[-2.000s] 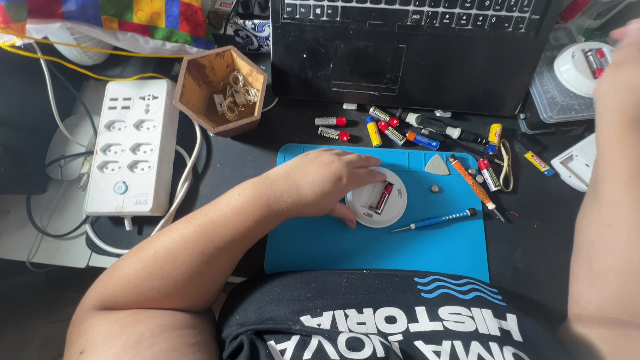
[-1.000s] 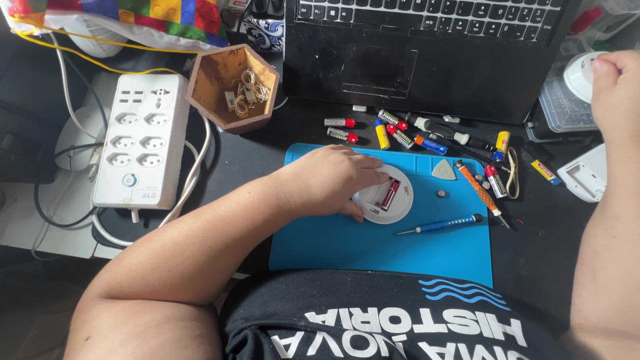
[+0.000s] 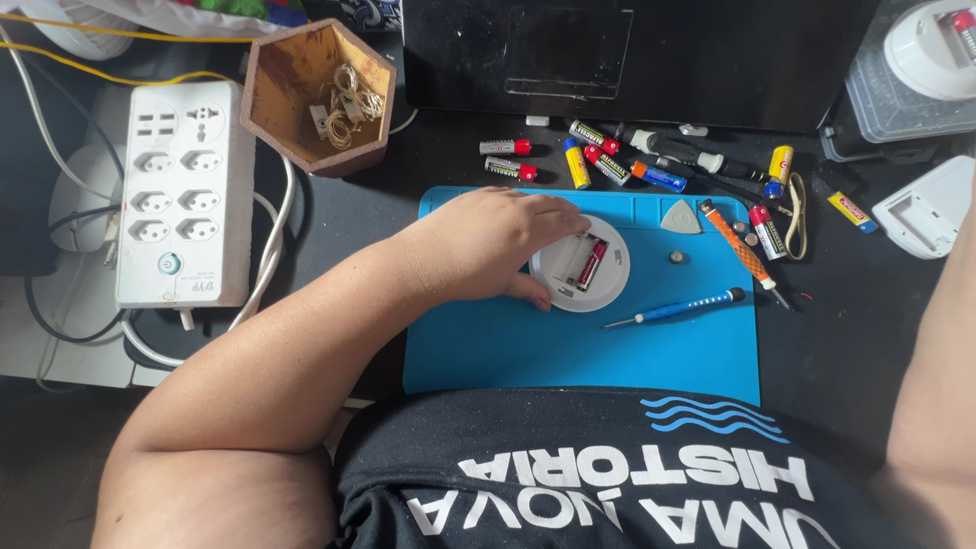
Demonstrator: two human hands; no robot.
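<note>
My left hand (image 3: 512, 242) holds the left rim of a round white plastic device (image 3: 614, 282) on the blue silicone mat (image 3: 488, 351). In its compartment a red and silver battery (image 3: 592, 265) lies beside an unfilled slot. My right hand is out of view; only the forearm (image 3: 934, 366) shows at the right edge. A blue precision screwdriver (image 3: 677, 307) lies to the right of the device, with a button cell (image 3: 676, 258) above it. Farther right, an orange-handled screwdriver (image 3: 736, 244) crosses the mat's edge. A grey triangular pick (image 3: 681, 217) rests near the mat's top.
Loose AA-type batteries (image 3: 608, 165) lie between the mat and the laptop (image 3: 610, 61). A wooden hexagonal box (image 3: 258, 99) with coiled wires and a white power strip (image 3: 183, 252) stand at left. At right are a second round white device (image 3: 926, 53) on a clear container (image 3: 877, 114) and a white plastic housing (image 3: 926, 210).
My right hand, at the upper right by the second round device one second ago, has gone out of view. My left hand stays on the round device on the mat.
</note>
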